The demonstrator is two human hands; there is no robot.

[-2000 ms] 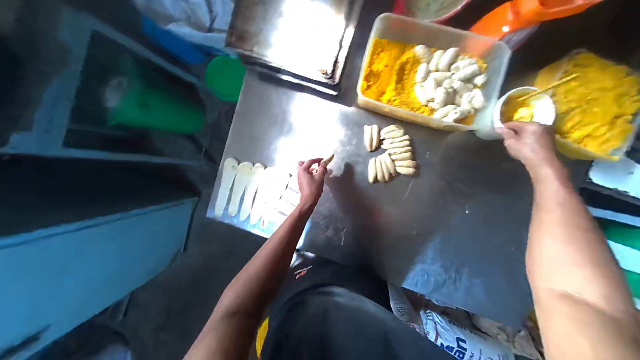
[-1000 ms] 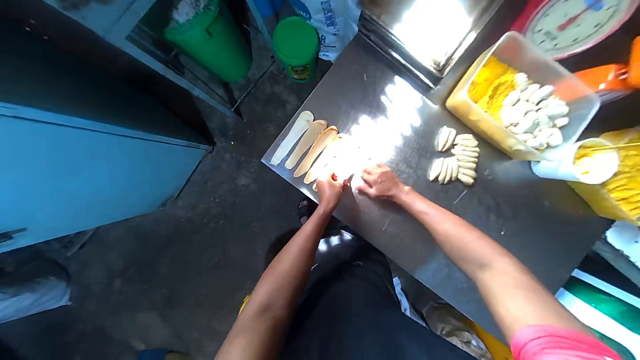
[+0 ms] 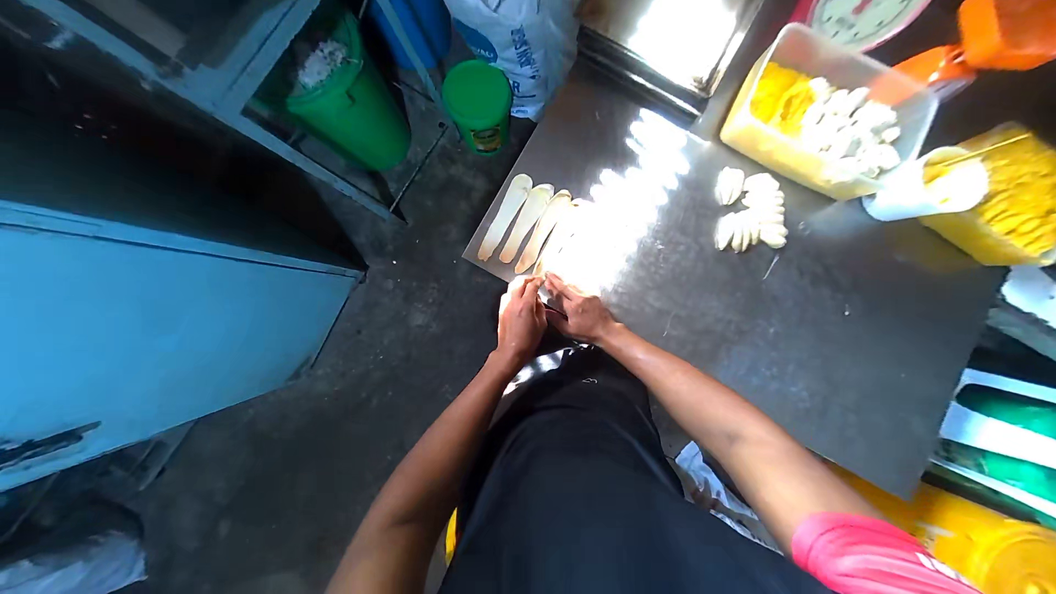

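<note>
Several long flat strips of dough [image 3: 505,219] lie side by side at the left end of a metal tabletop [image 3: 709,309], some washed out by glare. At the near end of one strip my left hand [image 3: 522,313] and my right hand [image 3: 579,312] meet, fingertips on the dough. Whether they pinch it is hard to tell. A group of small rolled dough pieces [image 3: 752,210] rests farther right. Behind it, a clear plastic container [image 3: 804,169] holds yellow filling and white pieces. A white cup [image 3: 899,198] with yellow contents and a stick stands beside a tub of yellow filling [image 3: 1019,194].
Metal trays [image 3: 643,70] and a dial kitchen scale [image 3: 866,16] are at the back. On the floor to the left stand a green lidded bucket [image 3: 478,103], a green bin [image 3: 355,124] and a white sack [image 3: 524,49]. A blue cabinet [image 3: 165,330] is at far left.
My right hand has left the white cup and come over beside my left hand at the strips. My left hand has moved to the near ends of the strips. The view has swung left.
</note>
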